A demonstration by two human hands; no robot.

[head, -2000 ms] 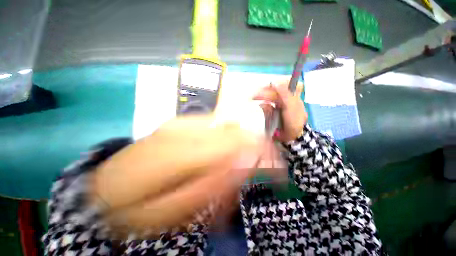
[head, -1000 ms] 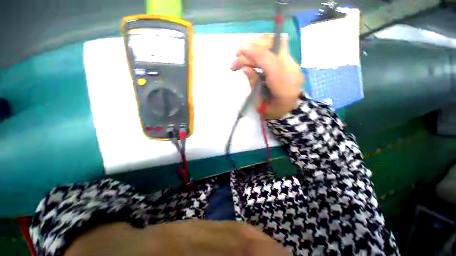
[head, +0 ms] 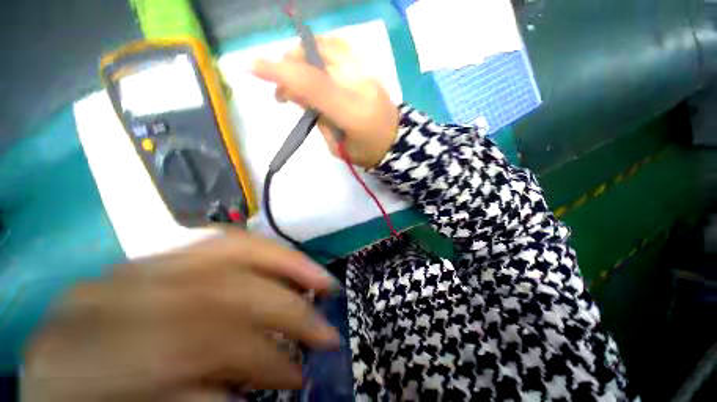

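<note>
My right hand (head: 354, 102) is over the white paper sheet (head: 267, 149) and holds two test probes. One grey grip with a black wire (head: 295, 143) points down to the left out of the hand. The other probe (head: 308, 43) sticks up past the fingers, with its red wire (head: 365, 188) running down below the hand. My left hand (head: 181, 314) is blurred and large at the lower left, its fingers apart, with nothing seen in it. The digital multimeter (head: 185, 149) lies tilted on the paper, its lower end close to my left hand.
A blue gridded clipboard (head: 491, 94) with a white sheet (head: 464, 35) lies at the upper right. A yellow-green strip (head: 167, 17) runs away behind the meter. The teal bench edge (head: 39, 212) shows at left. Green floor with yellow striped lines (head: 621, 177) is at right.
The view has shifted and turned, so the meter now stands tilted further left. My left hand has come up from the bottom edge. My right hand still holds the probes. The green boards are out of view.
</note>
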